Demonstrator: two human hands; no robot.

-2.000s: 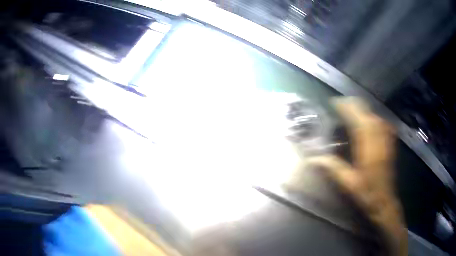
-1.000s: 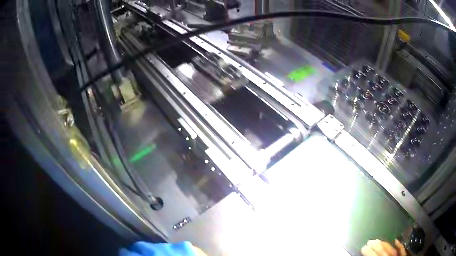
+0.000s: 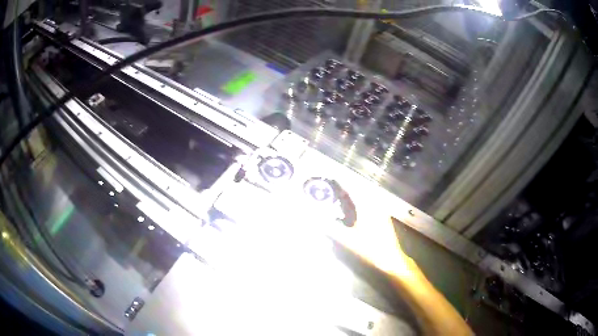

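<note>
Two round lens assemblies with dark rings and pale centres, a left one and a right one, sit side by side at the conveyor's far end. The carrier plate under them is mostly lost in white glare. My right hand reaches in from the lower right, blurred and partly washed out. Its fingers are at the right edge of the plate, beside the right lens assembly, and appear to hold it; the exact contact is hidden by glare. My left hand cannot be made out.
The green conveyor belt is bordered by a silver rail. Transfer rails run to the upper left. A parts tray stands behind the clear guard. A black cable arches across the top. Dark round parts lie at lower right.
The view has swung right. My right hand has moved up the conveyor to its far end, where the two lens assemblies now show. The blue sleeve at the bottom has left the picture.
</note>
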